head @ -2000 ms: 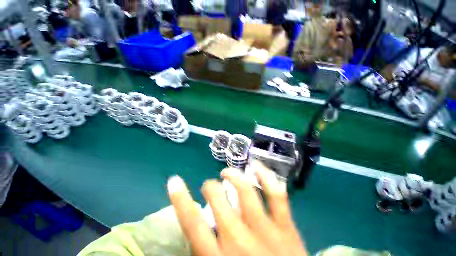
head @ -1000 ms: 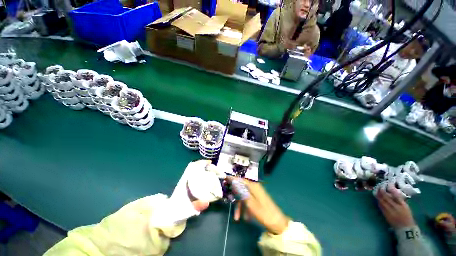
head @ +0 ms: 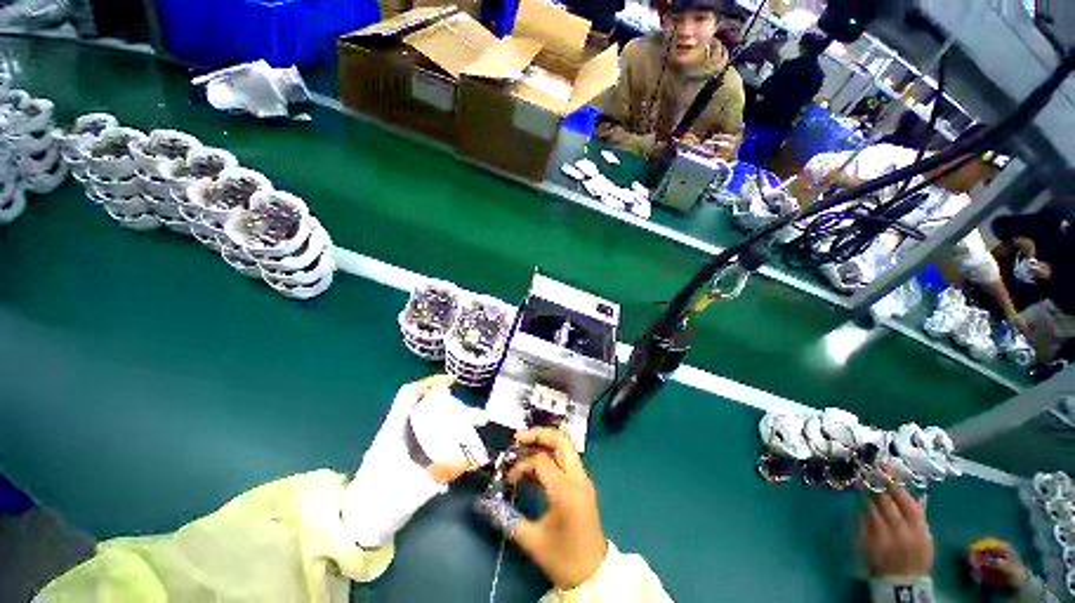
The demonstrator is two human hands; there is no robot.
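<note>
My left hand (head: pixel 395 471), in a white glove, holds a smooth white housing (head: pixel 446 424) in front of the feeder. My bare right hand (head: pixel 564 509) is close to its right, with the fingers bent around a small dark part (head: pixel 500 474) beside the housing. A grey speckled wrap shows at a right finger. A thin light line runs down below the fingers. The silver-grey screw feeder (head: pixel 548 353) stands just beyond my hands. The black screwdriver (head: pixel 642 379) hangs tilted at its right, held by neither hand.
Short stacks of filled housings (head: pixel 477 336) stand left of the feeder, with leaning rows (head: pixel 269 224) farther left. White parts with dark modules (head: pixel 831 436) lie at right, where another person's hand (head: pixel 896 536) reaches. Cardboard boxes (head: pixel 507 118) and a seated person (head: pixel 678 83) are across the bench.
One second ago my hands were closer to the feeder's front; they are now slightly lower and left in view. The other person's hand at right has shifted left. The earliest frame shows one bare hand spread open.
</note>
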